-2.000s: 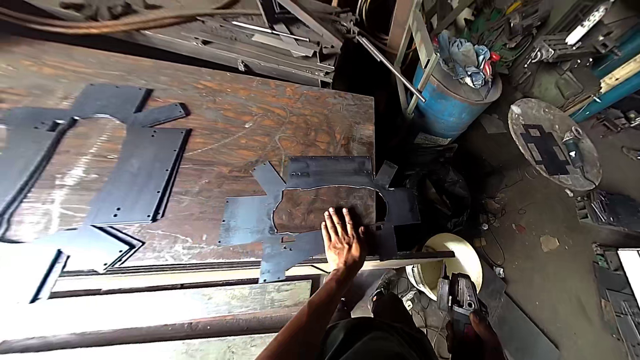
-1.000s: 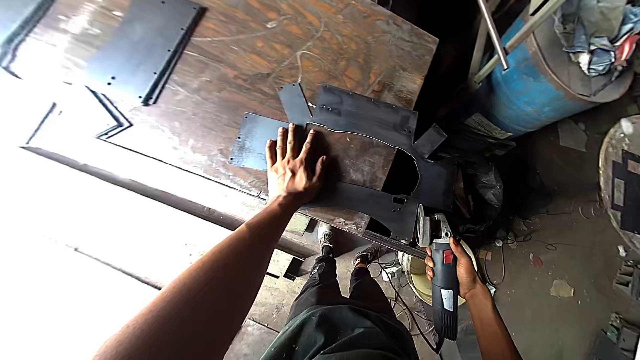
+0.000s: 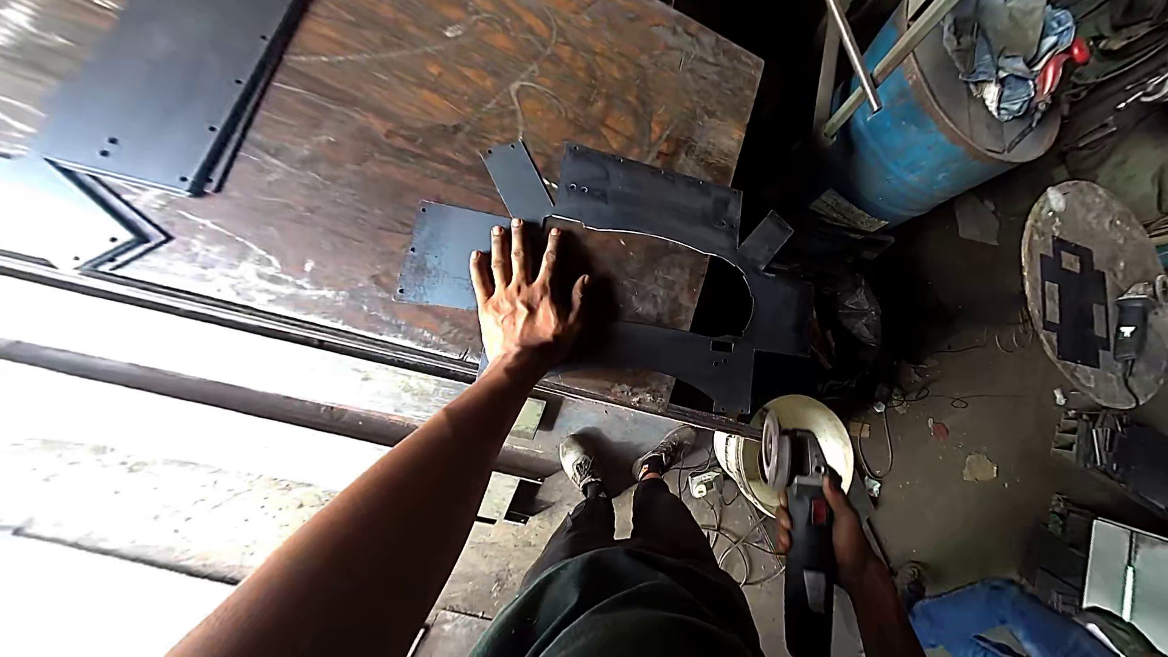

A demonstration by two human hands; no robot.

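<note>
A flat dark sheet-metal part [image 3: 652, 193] with a large rounded cutout lies on the worn table [image 3: 392, 119], its right end reaching past the table's edge. My left hand [image 3: 525, 306] rests palm down with fingers spread on the left side of this part. My right hand [image 3: 844, 529] is wrapped around the body of an angle grinder [image 3: 808, 538], low at the right of the table. The grinder's disc [image 3: 776, 447] stands close to the part's lower right edge, above a pale bucket [image 3: 826, 424]. Whether the disc spins cannot be told.
More dark metal plates [image 3: 169, 82] lie at the table's left. Beyond the right edge stands a blue drum [image 3: 903, 137] with rags on top. A round stand [image 3: 1049, 219] at the far right holds a cut plate and another power tool. Cables [image 3: 739, 538] lie near my feet.
My left hand has moved from the part's lower edge to its left side. The grinder, earlier low beside the table, was raised to the part's right corner and is now slightly lower. The view has shifted.
</note>
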